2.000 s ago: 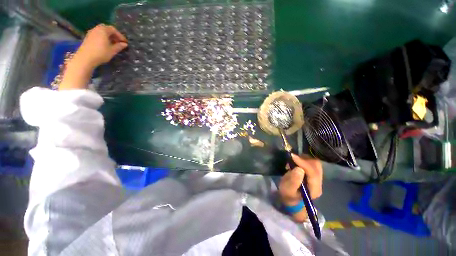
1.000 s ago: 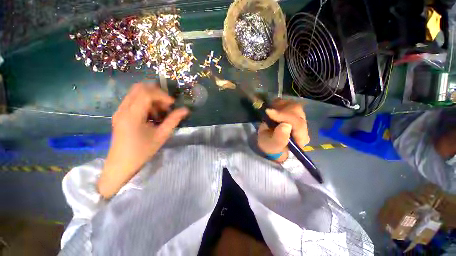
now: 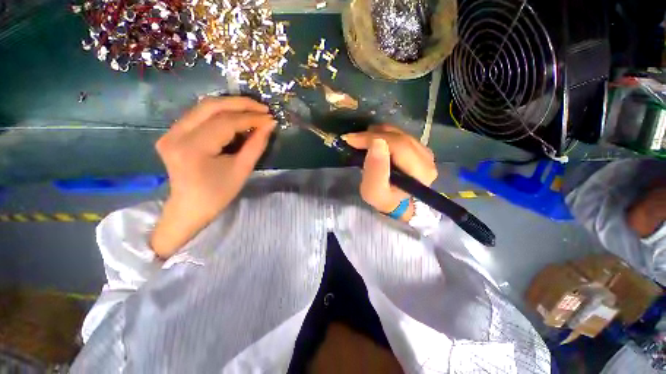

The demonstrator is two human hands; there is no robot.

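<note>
My right hand (image 3: 394, 164) holds the black soldering iron (image 3: 438, 201) like a pen. Its metal shaft points left, with the tip close to my left fingertips. My left hand (image 3: 215, 146) has thumb and forefinger pinched at a small dark and silver component (image 3: 276, 112), mostly hidden by the fingers. Whether the tip touches it I cannot tell. A pile of gold and white-silver metal tabs (image 3: 245, 44) lies just above my left hand, beside a pile of red components (image 3: 142, 33). An amber-brown lump (image 3: 340, 99) lies above the iron's shaft.
The tan bowl (image 3: 361, 58) of silver metal wool stands at the top centre. The black fan with a spiral wire guard (image 3: 496, 69) is right of it. A few loose tabs (image 3: 321, 58) lie between pile and bowl. Another person's sleeve (image 3: 610, 193) and cardboard boxes (image 3: 595, 296) show at right.
My left hand has come from the clear blister tray to the bench front, now pinching. The iron has left the metal wool and moved left to my left fingertips. The tray has left the view.
</note>
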